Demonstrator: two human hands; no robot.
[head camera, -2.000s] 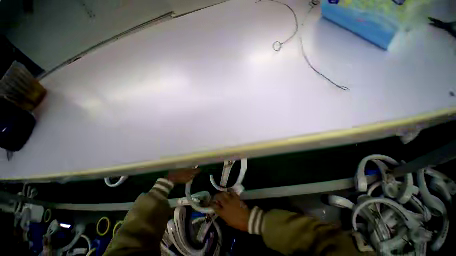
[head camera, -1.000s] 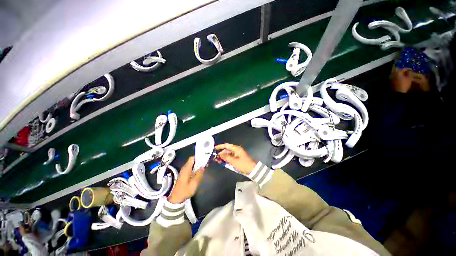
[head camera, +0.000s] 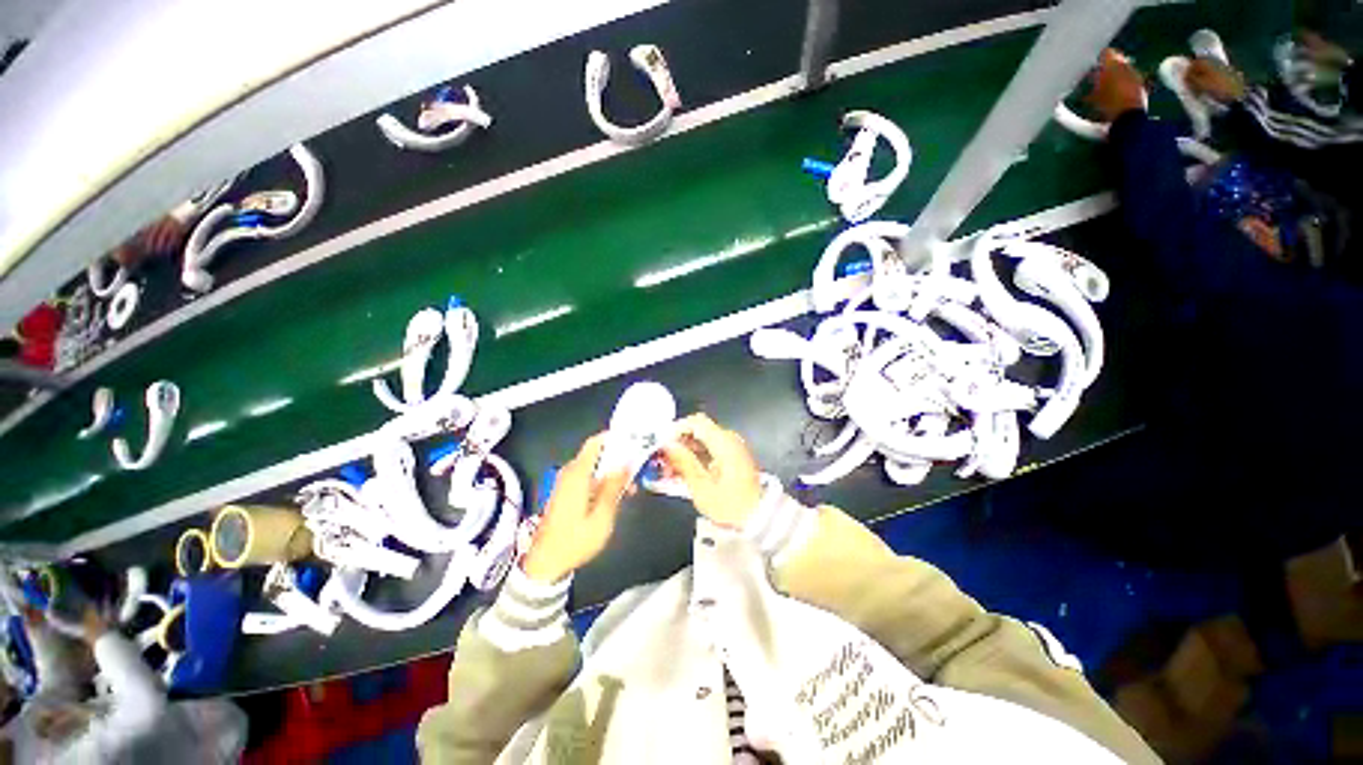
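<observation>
A white curved unit (head camera: 644, 408) with a rounded end is held up in front of my chest. My left hand (head camera: 574, 511) grips it from the left. My right hand (head camera: 713, 466) is at its right side, fingertips against it. Something small and bluish shows between my hands, too blurred to name. A large tangled pile of white curved units (head camera: 915, 392) lies on the right of the black ledge. A smaller heap of white units (head camera: 392, 508) with blue parts lies to the left.
The green conveyor belt (head camera: 576, 277) carries a white unit pair (head camera: 435, 359) and another with blue (head camera: 867, 168). A grey metal support (head camera: 1005, 132) crosses it. Tan tape rolls (head camera: 257, 535) and a blue holder (head camera: 206, 634) lie at far left. A dark-sleeved person (head camera: 1181, 224) is at right.
The view has shifted slightly. My hands are closer together around the unit, its round end uppermost. The neighbour's arm at right now reaches over the belt. Another person shows at lower left.
</observation>
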